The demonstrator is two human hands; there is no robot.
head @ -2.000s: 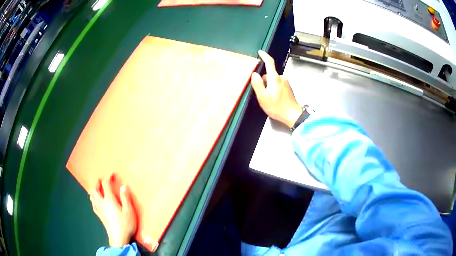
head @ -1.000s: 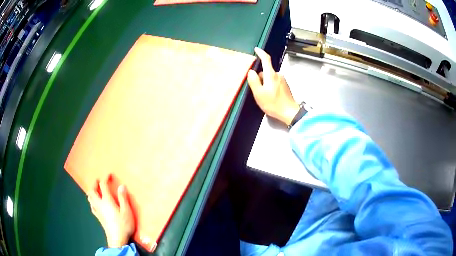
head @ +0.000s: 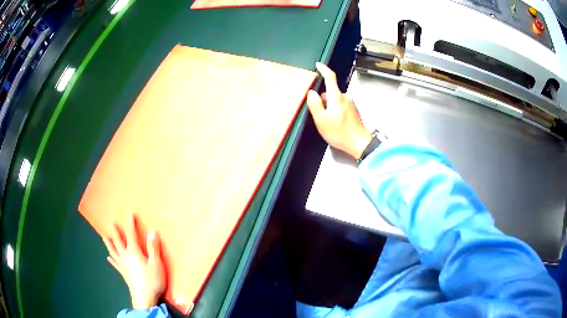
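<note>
A flat orange-red mat (head: 199,149) lies on the green conveyor belt (head: 68,155), with no box on it. My left hand (head: 138,264) rests with fingers spread on the mat's near left part. My right hand (head: 336,115) is at the mat's far right corner, by the belt's edge, with thumb and forefinger apart. Its fingertips are at or against the corner; whether they grip it cannot be told. A dark watch is on the right wrist.
The steel work plate (head: 447,155) of the sealer is to the right, with the sealing bar (head: 460,93) at its rear. The white housing (head: 491,37) carries red and yellow buttons. A second red mat (head: 255,3) is cut off at the top. A dark gap separates belt and plate.
The view has shifted slightly. The fingers of my left hand are spread a little differently on the mat. My right hand stays at the same corner.
</note>
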